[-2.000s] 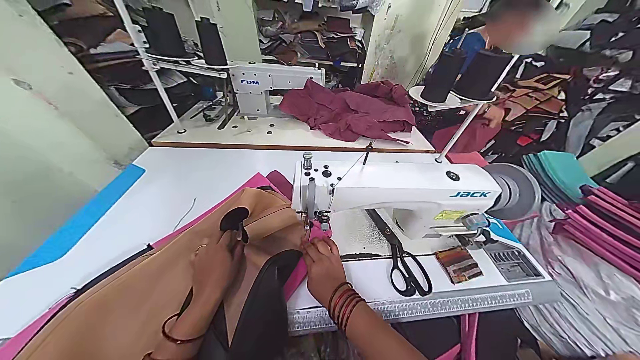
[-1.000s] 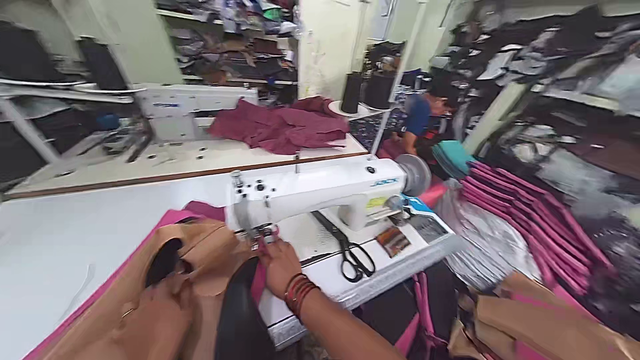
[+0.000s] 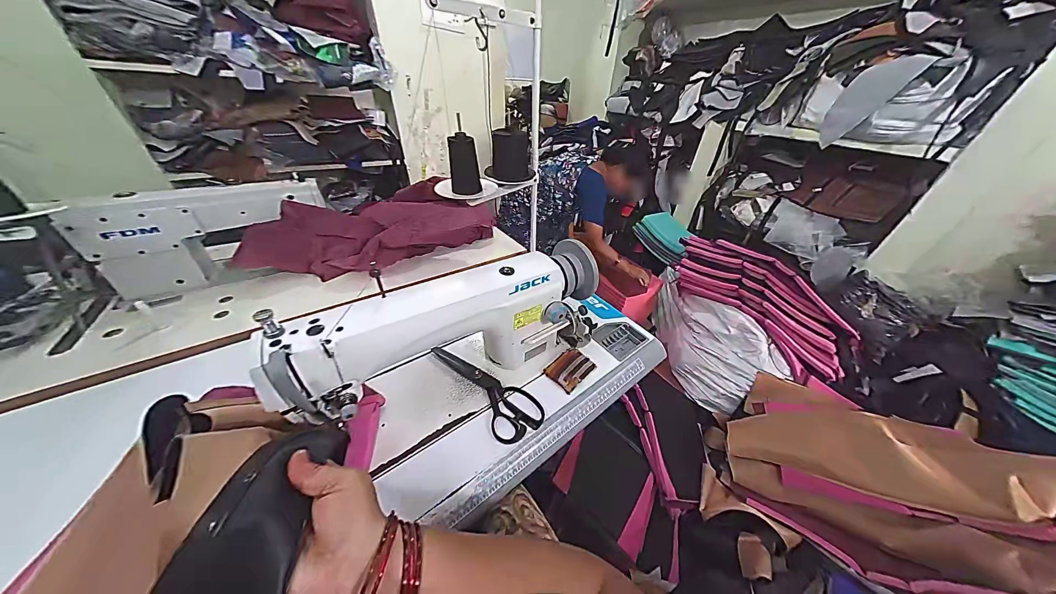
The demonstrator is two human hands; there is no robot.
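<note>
My right hand (image 3: 342, 516), with red bangles at the wrist, grips the black material (image 3: 256, 511) of a tan, black and pink workpiece (image 3: 99, 520), thumb on top. Part of the piece lies below the head of a white Jack sewing machine (image 3: 412, 318), where a pink edge (image 3: 363, 429) shows beside the needle area. The needle and presser foot are mostly hidden. Black-handled scissors (image 3: 499, 400) lie on the machine bed, right of the needle area. My left hand is out of view.
A second sewing machine (image 3: 148, 239) and maroon cloth (image 3: 363, 235) are behind. Black thread cones (image 3: 464, 165) stand on a holder. Another person (image 3: 606, 198) bends over red material at the back. Stacked pink-edged pieces (image 3: 767, 289) and tan pieces (image 3: 891, 462) lie at right.
The view has swung right. My right hand has moved from the pink edge by the needle to the black material nearer me. My left hand, seen on the workpiece earlier, is out of view.
</note>
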